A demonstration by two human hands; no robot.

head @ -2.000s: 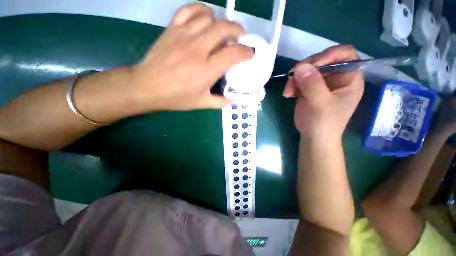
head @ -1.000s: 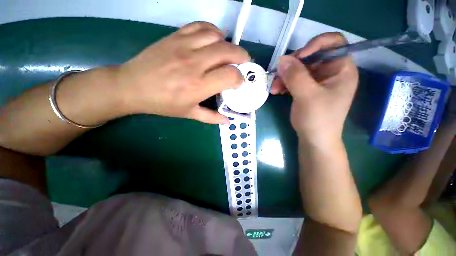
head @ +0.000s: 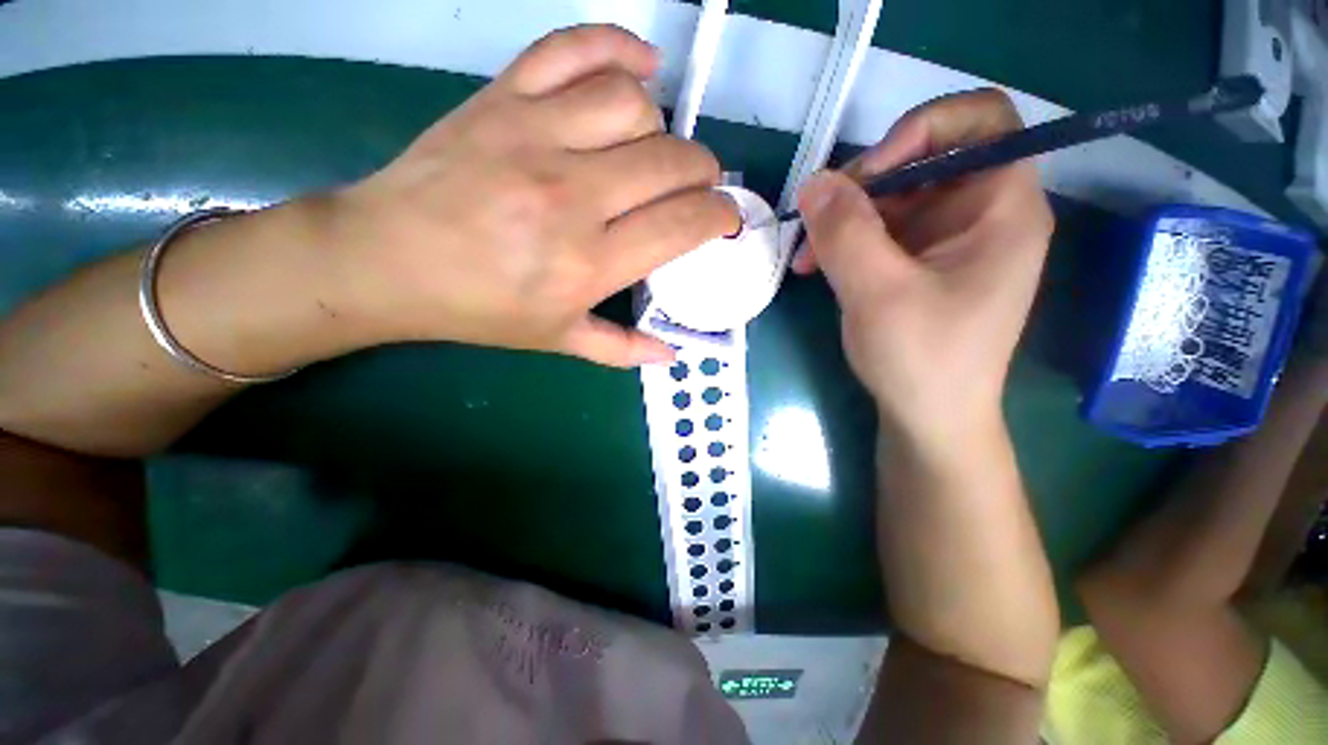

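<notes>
A white plastic housing lies in front of me, its round end toward me and its two long arms running to the far edge. My left hand holds the round end, with a fingertip over the dark central hole. My right hand holds black tweezers like a pen, their tips at the round end beside that fingertip. Whether the tips hold anything cannot be seen. A white perforated strip with two rows of dark round spots runs from the housing toward me.
A blue bin with clear ring-like parts and a printed white label stands at the right. More white housings are at the far right, cut off by the edge. Another person's bare arm and yellow sleeve are at the lower right.
The housing has shifted toward me and its central hole came into view, then my left fingertip covered it. The tweezer tips have moved from the housing's side onto its round face.
</notes>
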